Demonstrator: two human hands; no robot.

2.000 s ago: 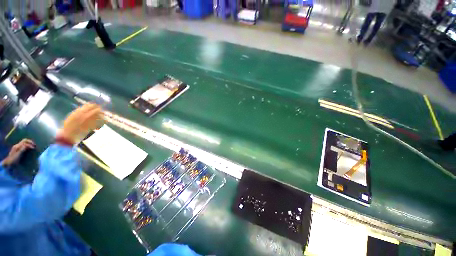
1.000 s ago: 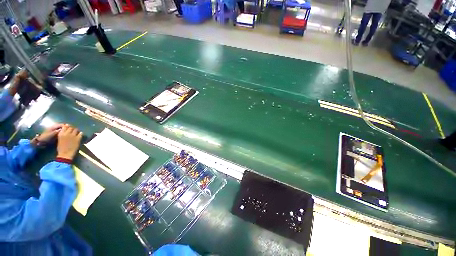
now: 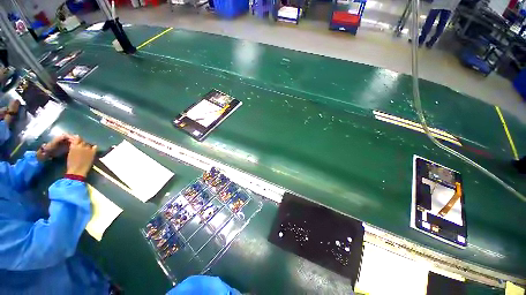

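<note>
Neither of my hands is in view. A piece of blue fabric [image 3: 203, 286] shows at the bottom edge; I cannot tell which part of my clothing it is. The clear compartment tray [image 3: 202, 264] lies tilted on the bench with small dark, blue and gold parts in several compartments; its lower right compartments look bare. To its right lies a black mat [image 3: 314, 227] scattered with tiny light pieces. A white-edged tablet [image 3: 431, 199] with an open back and orange ribbon cable lies on the belt at right. Another tablet [image 3: 208, 114] lies further left.
A person in a blue smock at left holds their hands [image 3: 81, 155] together near white paper [image 3: 141, 173] and yellow paper [image 3: 105, 212]. A pale rail [image 3: 265, 189] separates bench and green belt. A pale sheet [image 3: 392, 268] lies at lower right. A clear hose [image 3: 416, 86] hangs over the belt.
Both tablets on the belt have moved right. The neighbouring person's raised hand has come down and joined the other. The tray and black mat lie as before.
</note>
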